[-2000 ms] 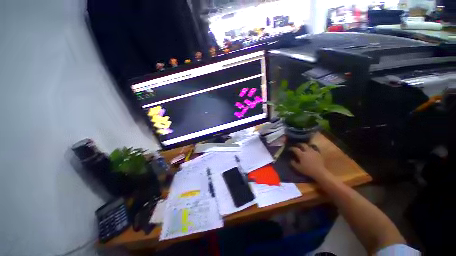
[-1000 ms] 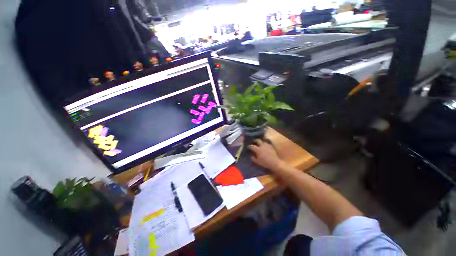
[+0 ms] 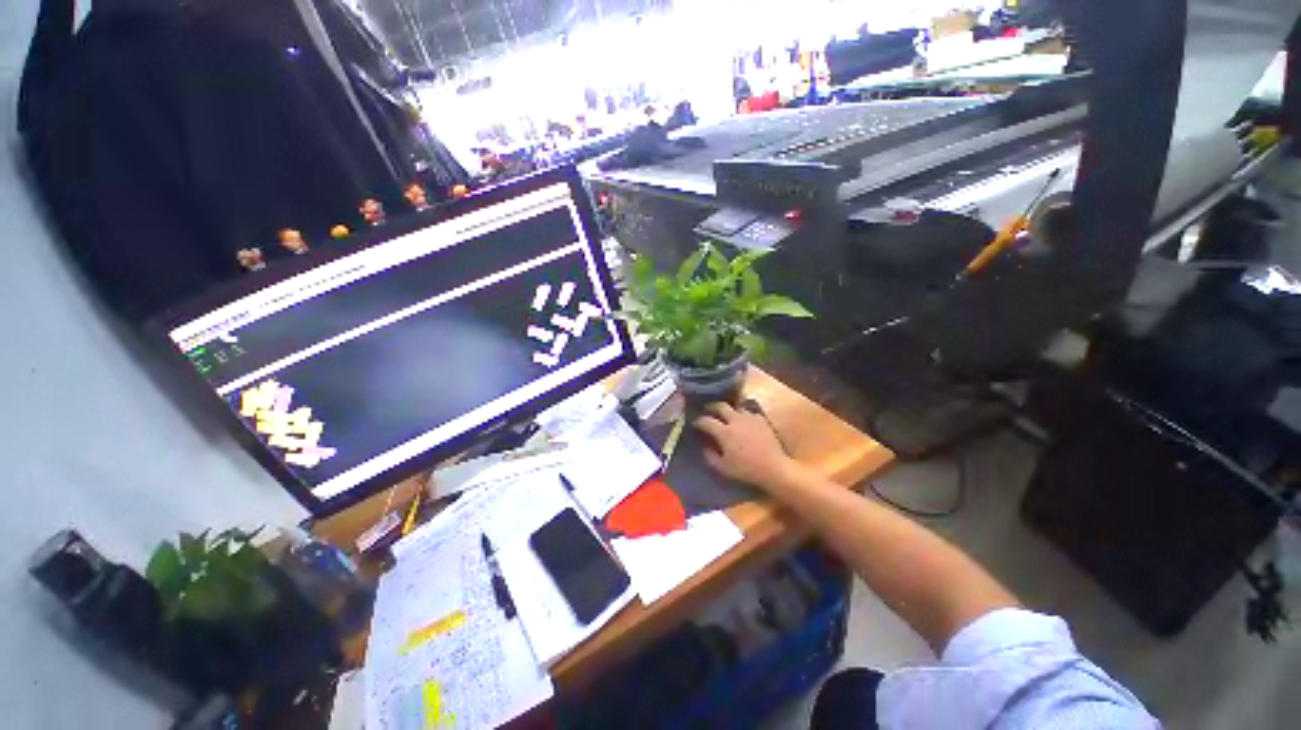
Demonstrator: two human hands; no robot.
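My right hand (image 3: 742,445) lies palm down on a dark pad at the desk's right part, beside the potted plant (image 3: 709,321). The mouse under it is mostly hidden; a dark edge shows by the fingers. My left hand is out of the picture. The monitor (image 3: 407,342) stands tilted in view at the left, with pale pattern shapes at both sides of its dark screen. A black smartphone (image 3: 578,563) lies on white papers (image 3: 454,628) with yellow marks. A red-orange piece (image 3: 646,509) lies between the phone and the pad.
Pens lie on the papers. A smaller plant (image 3: 210,573) and dark objects stand at the desk's left end by the wall. A large cutting machine (image 3: 885,136) stands behind the desk. A blue crate (image 3: 778,642) is under it. A dark box (image 3: 1127,513) stands on the floor at right.
The view has turned right, so the desk and monitor sit further left. The pattern shapes now look whitish instead of pink and yellow. My right hand stays beside the plant.
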